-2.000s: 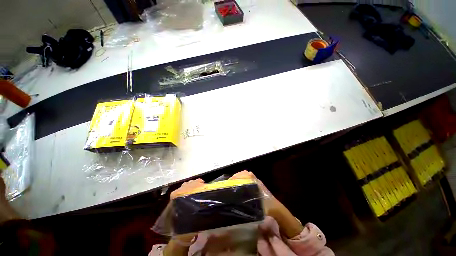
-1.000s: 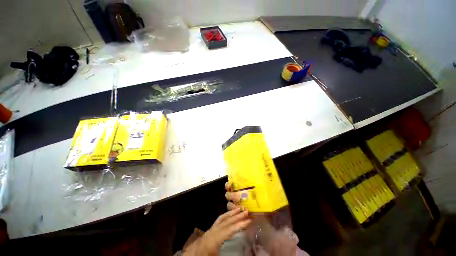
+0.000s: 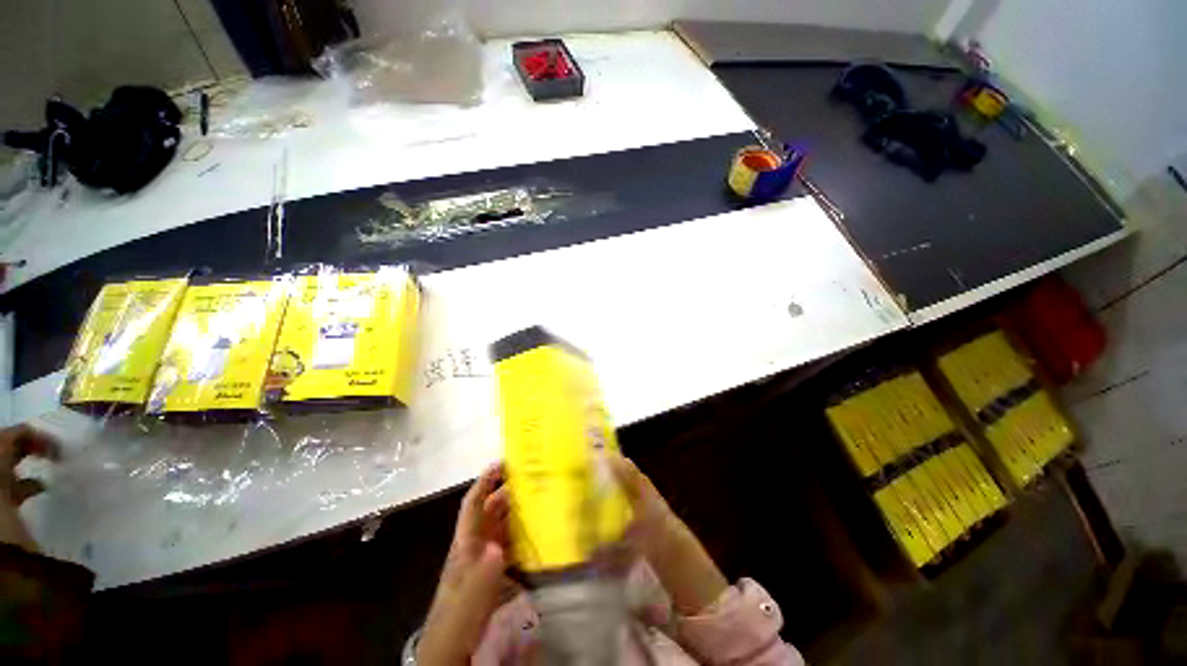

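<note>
A yellow product box (image 3: 553,449) with a black top stands in front of me, slightly blurred, held over the bench's front edge. My left hand (image 3: 479,540) grips its left side and my right hand (image 3: 655,527) grips its lower right side. Greyish bag film hangs below the box. Three bagged yellow boxes (image 3: 341,341) lie side by side on the left part of the bench, with clear film (image 3: 260,462) spread in front of them.
The white bench (image 3: 677,299) has a black strip. A tape dispenser (image 3: 763,172) and small tray (image 3: 547,68) lie on it. A co-worker's hand (image 3: 18,462) is at far left. Filled cartons (image 3: 918,468) stand at lower right, near a red stool (image 3: 1061,332). Black cloth (image 3: 922,141) lies on the dark table.
The held box has moved left and is more upright, with both hands now at its sides. A third bagged box now lies at the left of the other two. The co-worker's hand has come further into view.
</note>
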